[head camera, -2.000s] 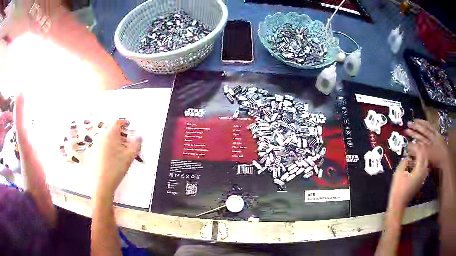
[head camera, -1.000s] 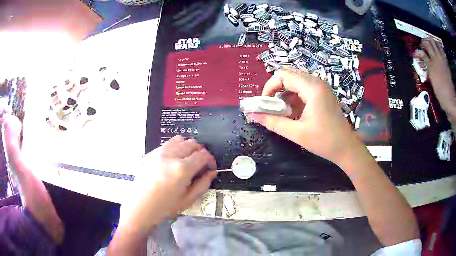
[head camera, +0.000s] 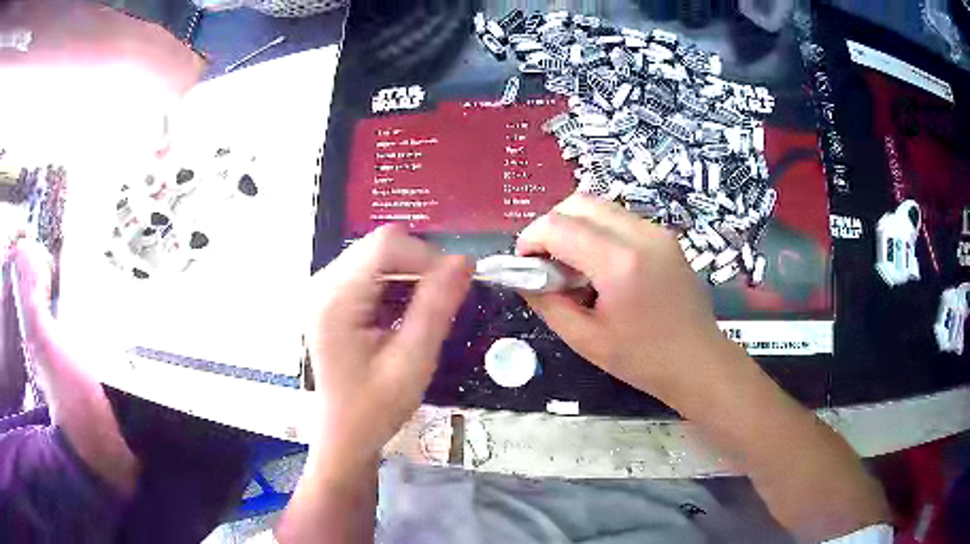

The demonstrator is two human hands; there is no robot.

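My left hand [head camera: 388, 308] holds the thin pale applicator stick [head camera: 402, 277] between thumb and fingers, pointing right. My right hand [head camera: 628, 292] pinches a white shell [head camera: 518, 272] above the printed sheet, its far end hidden by my fingers. The stick's tip is at the shell's left end; whether it touches is too blurred to tell. The white round glue cap [head camera: 512, 362] stands below the shell, near the table edge. A large pile of black-and-white striped pieces [head camera: 665, 128] lies behind my right hand.
White shells with black patches [head camera: 160, 218] lie on the white sheet at left, beside another person's arm [head camera: 66, 383]. Shells [head camera: 899, 242] lie on the dark sheet at right. A small white piece [head camera: 562, 407] lies by the pale table edge [head camera: 596, 444].
My left hand has lifted the stick from the glue cap up to the shell. My right hand has brought the shell slightly lower and left. The other person's hand at right has left the view.
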